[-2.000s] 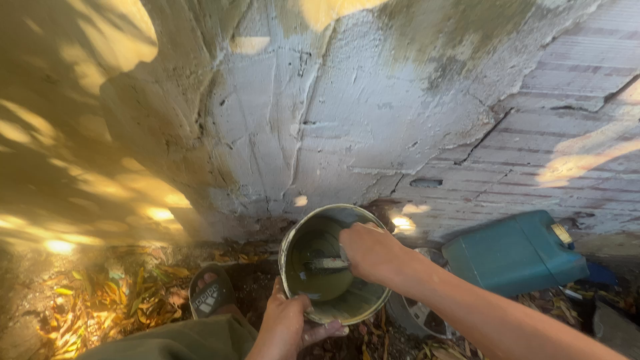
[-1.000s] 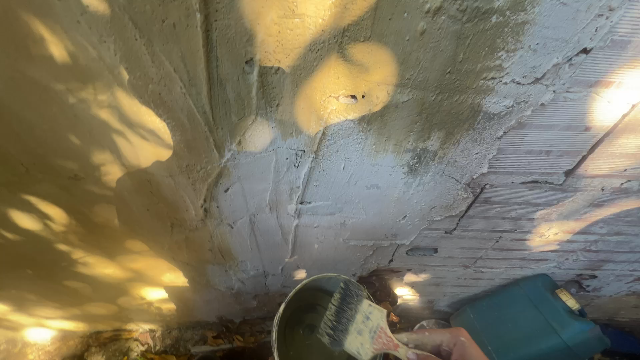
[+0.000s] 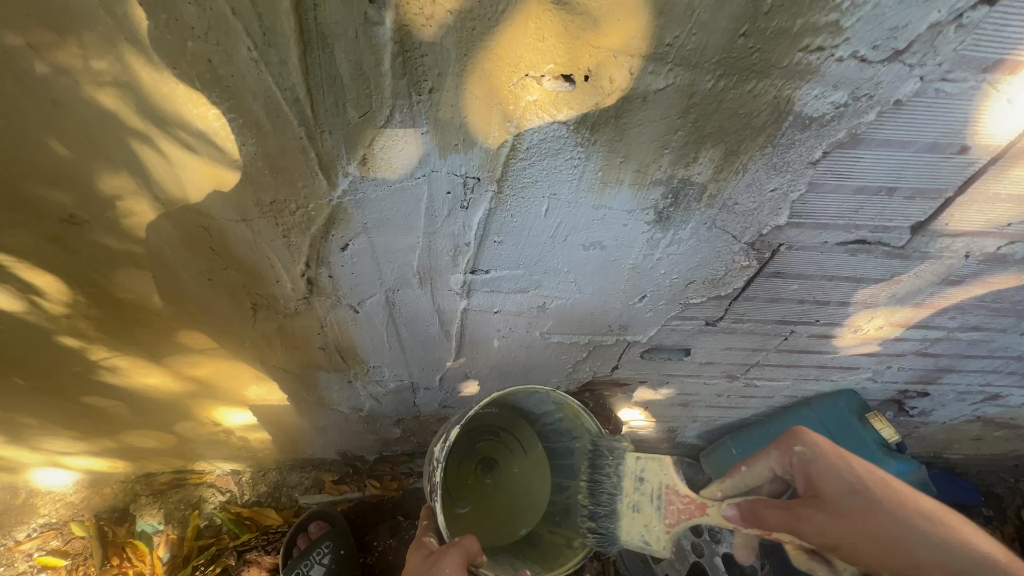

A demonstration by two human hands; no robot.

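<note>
A round bucket [image 3: 452, 436] with a paint-smeared rim stands out at the bottom middle, holding a greenish liquid [image 3: 496, 476]. My left hand [image 3: 448, 552] grips its near rim at the lower left. In my right hand [image 3: 808, 488] is the handle of a wide paintbrush [image 3: 648, 504], its dark wet bristles lying over the bucket's right rim. The brush's ferrule and handle are spattered with pale paint. Ahead rises a wall [image 3: 560, 256], part greenish-yellow coating, part pale rough plaster.
Exposed ridged blocks [image 3: 864, 208] with cracks show at the wall's right. A teal plastic canister [image 3: 808, 432] lies behind my right hand, by the wall's foot. A grey perforated item [image 3: 704, 552] is partly hidden under the brush. A sandalled foot [image 3: 320, 544] and dry leaves [image 3: 160, 544] are at lower left.
Two seconds ago my right hand was down inside the bucket; the brush then came up over it, and now its bristles are at the right rim. The view has tilted up.
</note>
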